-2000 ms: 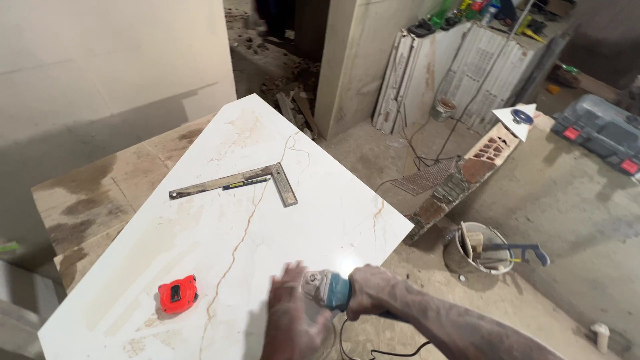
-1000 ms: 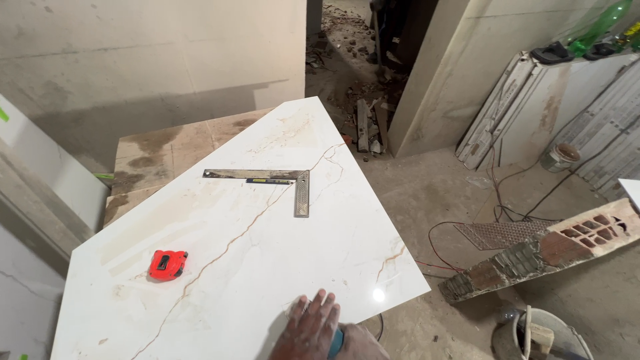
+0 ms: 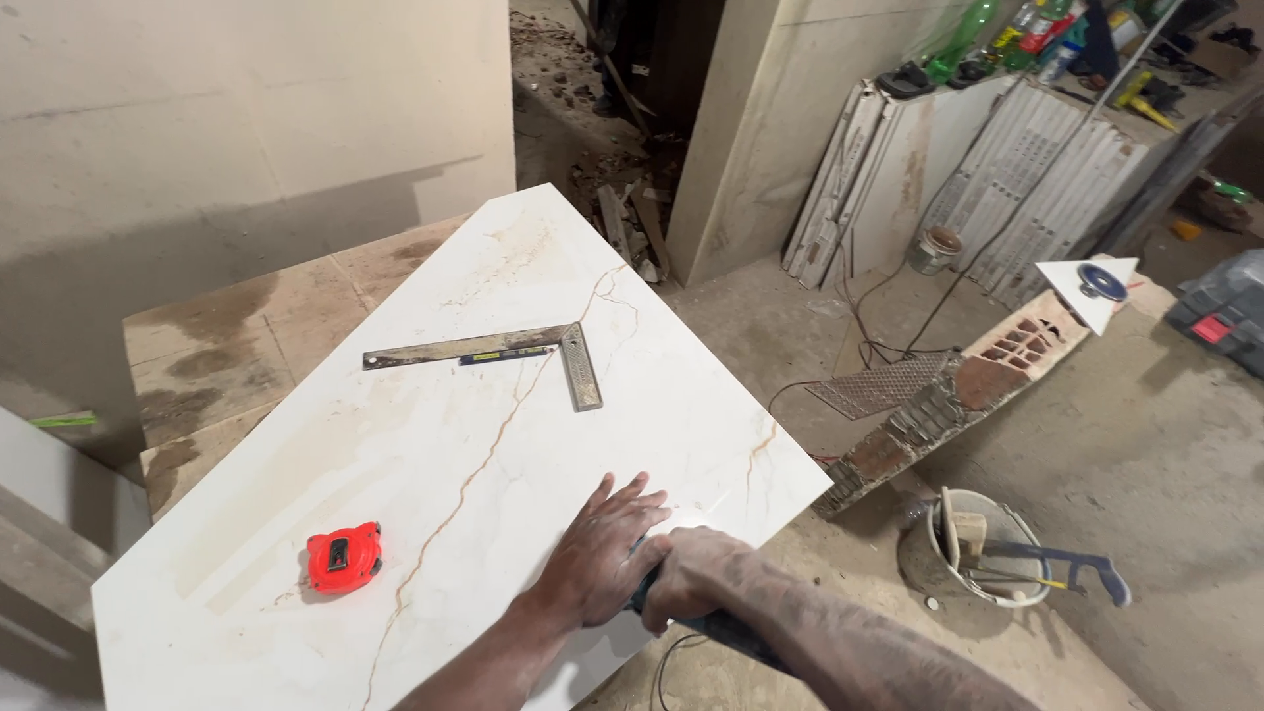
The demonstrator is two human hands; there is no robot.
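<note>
A corded power tool with a teal and dark body (image 3: 736, 637), most likely an angle grinder, is at the right edge of a white marble-look tile (image 3: 513, 474). My right hand (image 3: 691, 573) is closed around its body. Fingers spread, my left hand (image 3: 607, 553) lies against the tool's front; the hands hide its head and disc. Higher up on the tile rests a metal try square (image 3: 474, 346), with a dark pencil or marker (image 3: 509, 355) along its blade. A red tape measure (image 3: 343, 559) lies at the tile's lower left.
Brown tiles (image 3: 267, 326) lie beneath the white one. To the right stand a bucket (image 3: 978, 548) with tools and a low broken brick wall (image 3: 948, 405) bearing a white tile offcut (image 3: 1076, 286) and a blue disc. Stacked tiles (image 3: 918, 178) lean behind; a cable (image 3: 664, 671) hangs near the tile.
The view has swung right again since one second ago. Two seconds ago the teal tool's head showed between my hands; now my hands cover it. The square and tape measure stay put on the tile.
</note>
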